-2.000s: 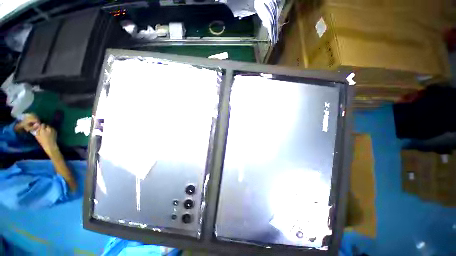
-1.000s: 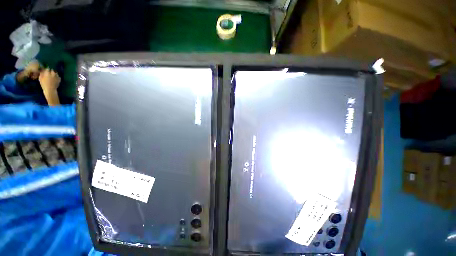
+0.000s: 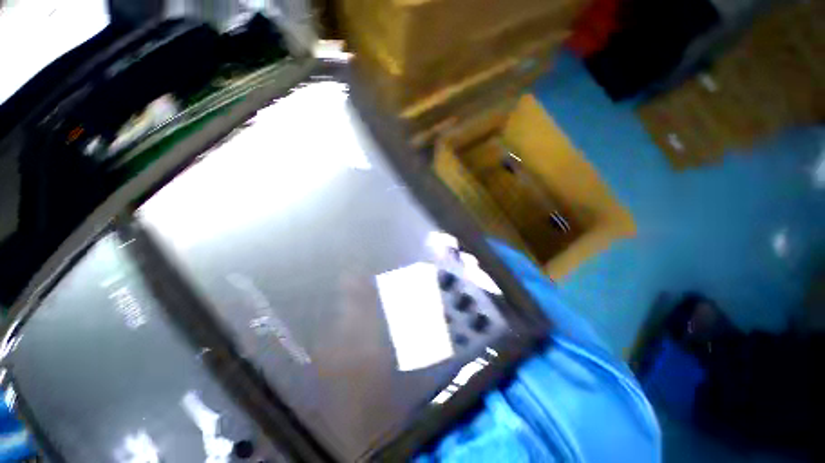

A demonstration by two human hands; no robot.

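Observation:
A black two-compartment foam tray (image 3: 185, 303) fills the left and middle of the view, tilted and close to me. A dark glossy film-wrapped unit (image 3: 271, 244) lies in its right compartment, with round black dots near one corner. A white label (image 3: 414, 316) is beside those dots. A second wrapped unit (image 3: 68, 335) lies in the left compartment, cut off by the picture's edge. Neither of my hands shows. A blue sleeve or smock part is at the tray's lower right. The picture is blurred.
An open brown carton (image 3: 543, 199) stands on the blue floor (image 3: 733, 217) right of the tray. Stacked cartons (image 3: 452, 45) are at the top. Flat brown cartons (image 3: 742, 99) lie at the upper right. A dark and blue shape (image 3: 715, 380), unclear, is at the lower right.
The view has swung right, so the tray now appears turned and further left. The open carton has come into view. The yellowish tape roll and the neighbour's hands have left the picture.

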